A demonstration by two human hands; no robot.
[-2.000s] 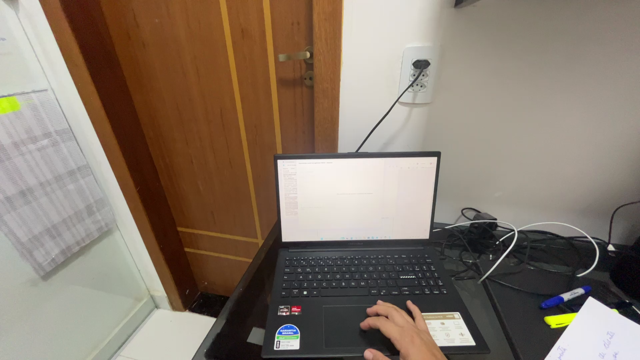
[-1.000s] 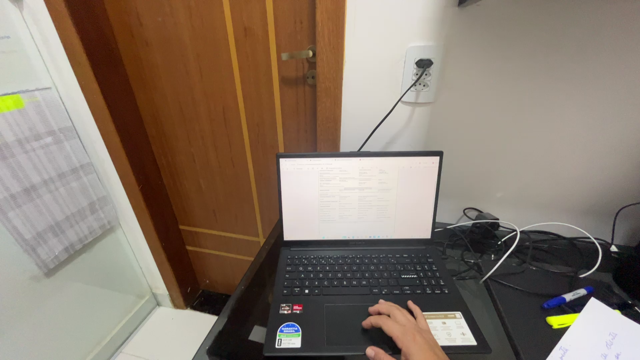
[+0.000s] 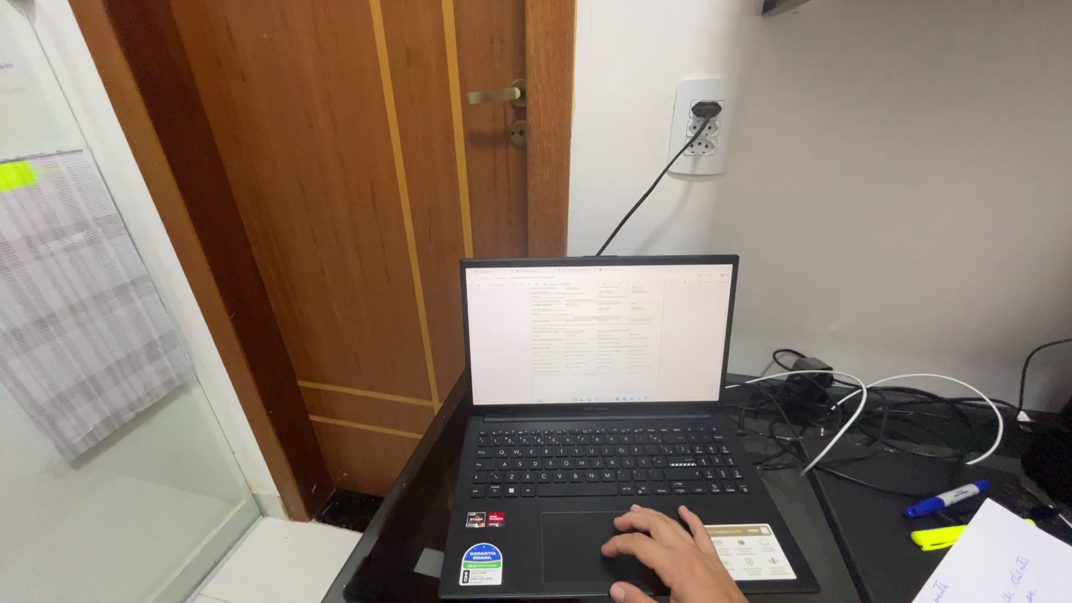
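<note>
A black laptop (image 3: 498,536) stands unfolded on a dark glossy desk (image 3: 398,511). Its lit screen (image 3: 595,335) shows a page of small text in columns. My right hand (image 3: 670,553) rests with its fingers spread over the right part of the touchpad (image 3: 578,548), holding nothing. The palm partly covers a white and brown sticker (image 3: 754,557) on the palm rest. Above the fingers lies the black keyboard (image 3: 603,461). My left hand is out of view.
Black and white cables (image 3: 846,419) lie tangled right of the laptop. Nearer are a blue marker (image 3: 946,498), a yellow highlighter (image 3: 936,537) and a handwritten sheet (image 3: 997,561). A plug sits in a wall socket (image 3: 702,146). A wooden door (image 3: 318,209) is behind, left.
The screen went from a mostly blank page two seconds ago to a page filled with text, which now sits differently than one second ago. My right hand stays at the touchpad.
</note>
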